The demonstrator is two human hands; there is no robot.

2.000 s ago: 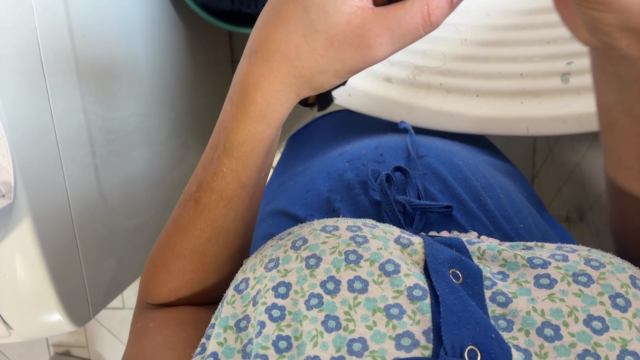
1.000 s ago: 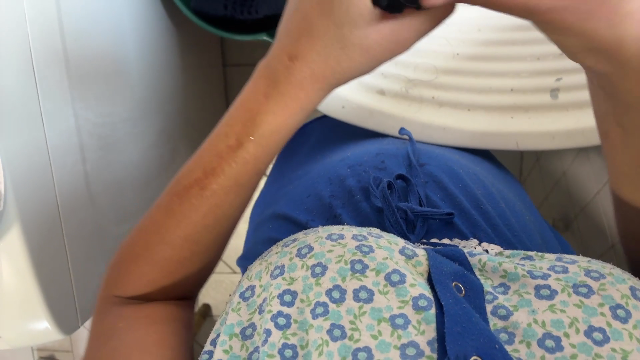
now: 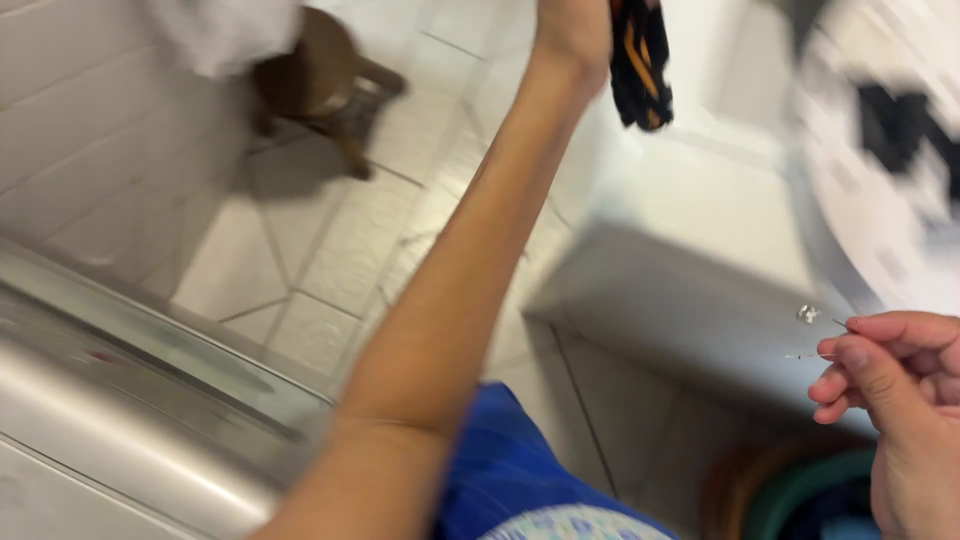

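Observation:
At the top, my left hand point(image 3: 574, 37) is partly cut off by the frame edge and holds a bunched black cloth with orange markings point(image 3: 641, 67), which hangs beside the wrist. My right hand point(image 3: 900, 382), at the right edge, pinches a thin metallic piece point(image 3: 806, 356) between thumb and fingers. A small shiny silvery piece point(image 3: 808, 313) shows just beyond the fingertips; whether it joins what I hold cannot be told. The two hands are wide apart, with my left forearm across the middle.
A brown stool point(image 3: 311, 67) stands on the tiled floor at upper left, with white cloth point(image 3: 225, 30) beside it. A silvery appliance edge point(image 3: 135, 420) crosses the lower left. Blurred white and black items lie at upper right. A green-rimmed tub point(image 3: 780, 480) is at lower right.
The view has swung widely. My hands, close together one second ago, are now far apart. The stool and much more of the tiled floor have come into view.

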